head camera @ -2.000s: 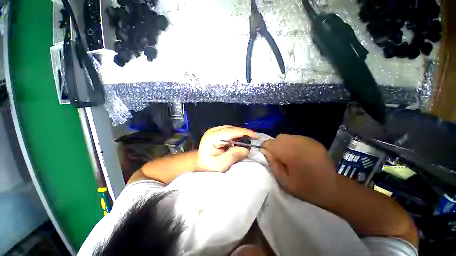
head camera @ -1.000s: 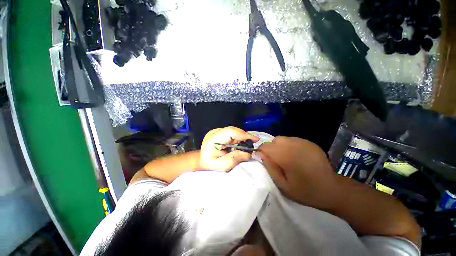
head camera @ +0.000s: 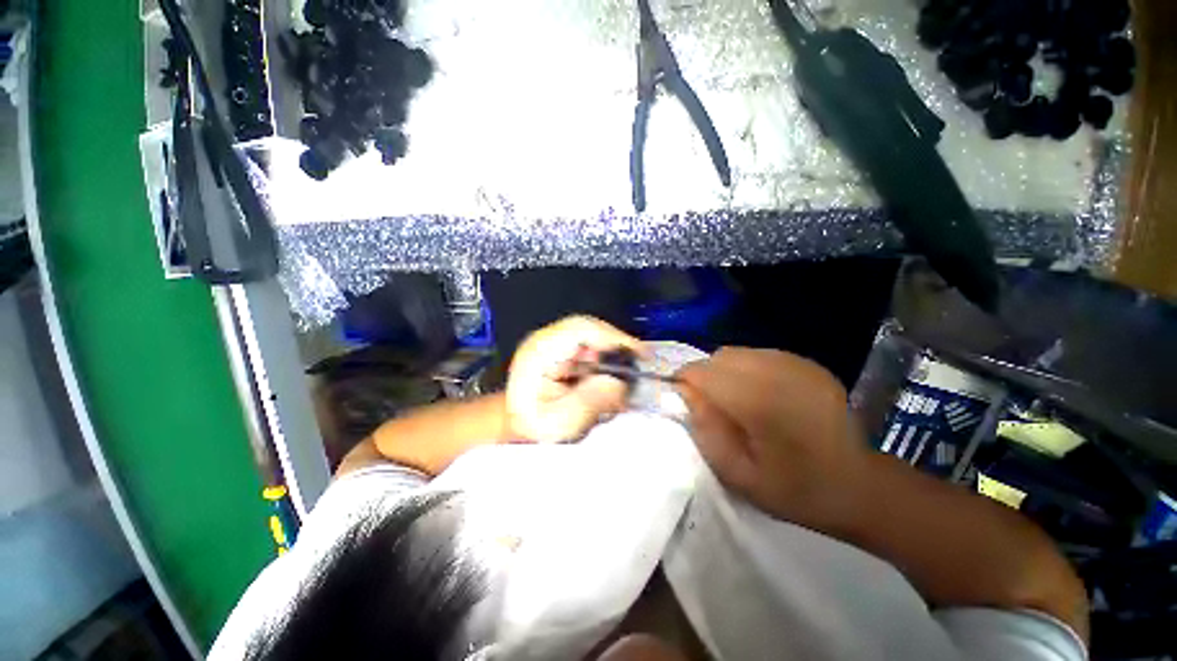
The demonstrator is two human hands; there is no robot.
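Observation:
My left hand (head camera: 563,382) is bare and curled around a small black part (head camera: 621,358), held between thumb and fingers in front of my chest. The part is blurred and mostly hidden by the fingers. My right hand (head camera: 759,411) is closed on a thin hand tool (head camera: 653,376), a narrow dark rod that points left across the black part and in between the left fingers. Whether its tip touches the part is too blurred to tell.
Bubble wrap (head camera: 542,238) edges the bench. On it lie pliers (head camera: 661,97), an electric screwdriver (head camera: 891,142), a left heap (head camera: 355,84) and a right heap (head camera: 1033,58) of black parts. A black strap (head camera: 220,181) hangs over white boxes. A green surface (head camera: 110,323) runs along the left.
My left fingers have closed further around the black part and the tool, and both are now blurred. The tool still lies across the part. The view has shifted slightly.

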